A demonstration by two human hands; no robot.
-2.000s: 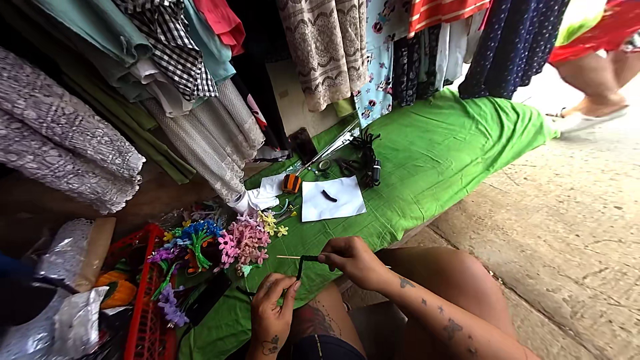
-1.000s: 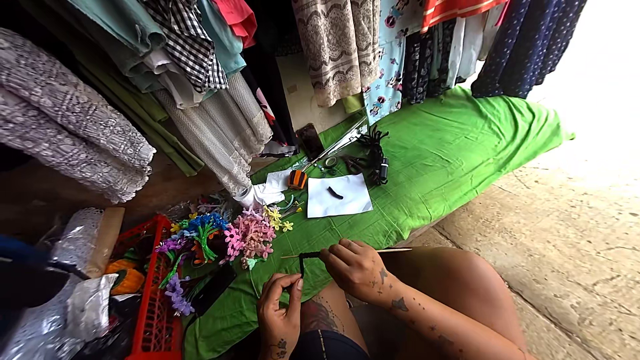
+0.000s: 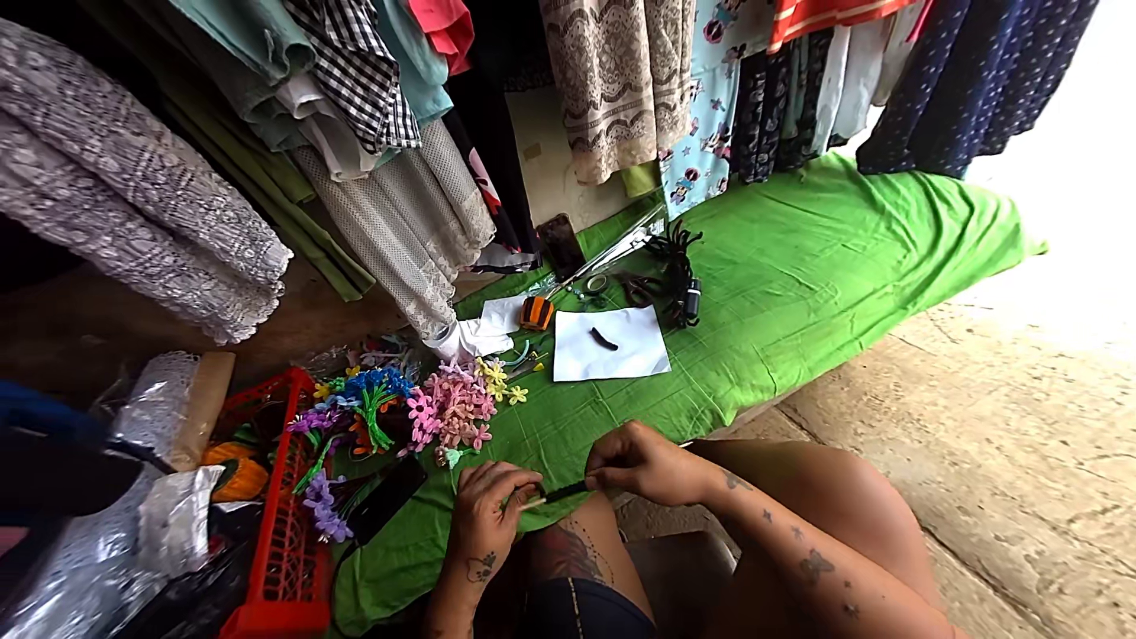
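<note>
My left hand (image 3: 495,501) pinches the end of a black fuzzy strip (image 3: 565,490), likely a pipe cleaner, near the tip of a thin pale stick (image 3: 532,504). The strip runs across to my right hand (image 3: 635,466), whose thumb and fingers are closed on its other part and on the stick; the stick's far end shows past that hand. Beyond them, a short curved black fuzzy piece (image 3: 604,339) lies on a white paper sheet (image 3: 577,359). Pink pipe-cleaner flowers (image 3: 451,404) lie left of the paper, and a bundle of black pipe cleaners (image 3: 672,253) lies behind it.
A green cloth (image 3: 799,284) covers the low platform. A black-and-orange object (image 3: 536,313) sits by the paper, with a dark phone (image 3: 559,247) behind. A red plastic crate (image 3: 282,524) stands at left, near a dark flat object (image 3: 388,497). Garments (image 3: 621,89) hang above.
The black strip, bent downward between my hands one second ago, now runs nearly straight between them. The passer-by's legs at the upper right, seen two seconds ago, are out of view.
</note>
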